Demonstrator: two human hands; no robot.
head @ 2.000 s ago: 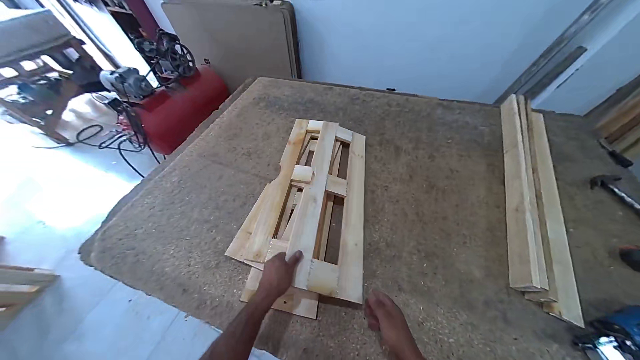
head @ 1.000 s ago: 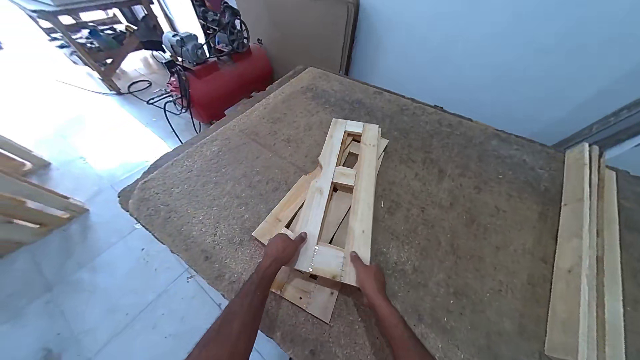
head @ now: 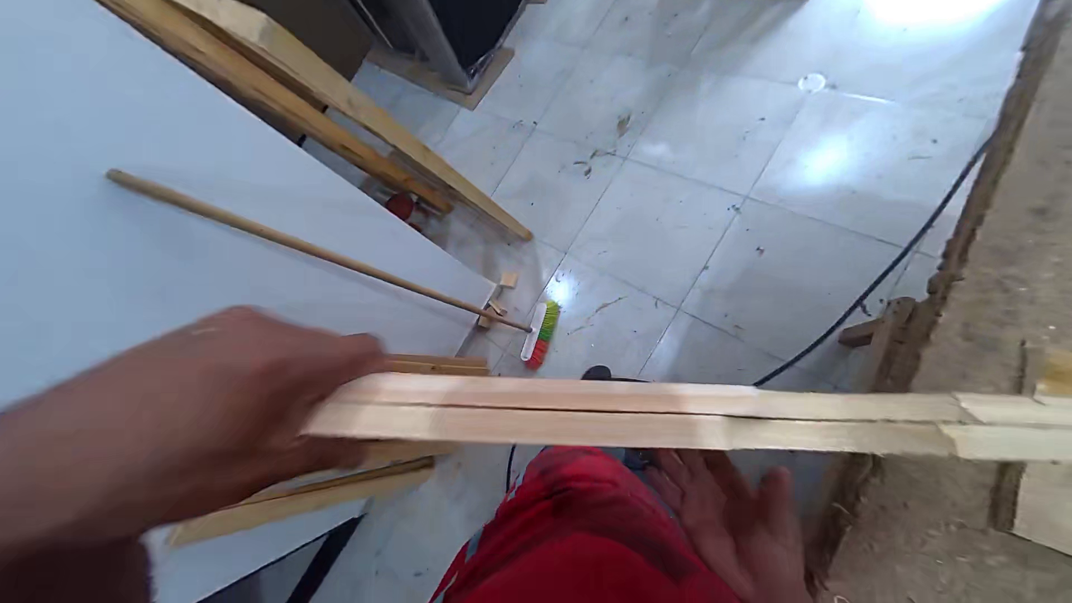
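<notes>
My left hand (head: 218,419) grips the left end of two pale wooden pieces (head: 653,410) stacked face to face, seen along their edges. They run level across the view, and their right end reaches over the worktable. My right hand (head: 729,511) is below them near the table's edge, fingers spread, palm showing; whether it touches the wood cannot be told. The brown worktable (head: 963,528) fills the right side. At its right, part of another pale wooden piece (head: 1047,502) lies beneath the held ones.
A broom (head: 540,335) leans on the white wall (head: 251,276). Long boards (head: 360,117) lean there too, with more timber (head: 310,494) at lower left. Small offcuts (head: 498,306) lie on the tiled floor (head: 645,218). A dark hose (head: 879,276) runs beside the table.
The view has swung strongly away to the floor and wall. The slatted wooden pieces lay on the table before; now my left hand holds two pieces edge-on, and my right hand is off the top.
</notes>
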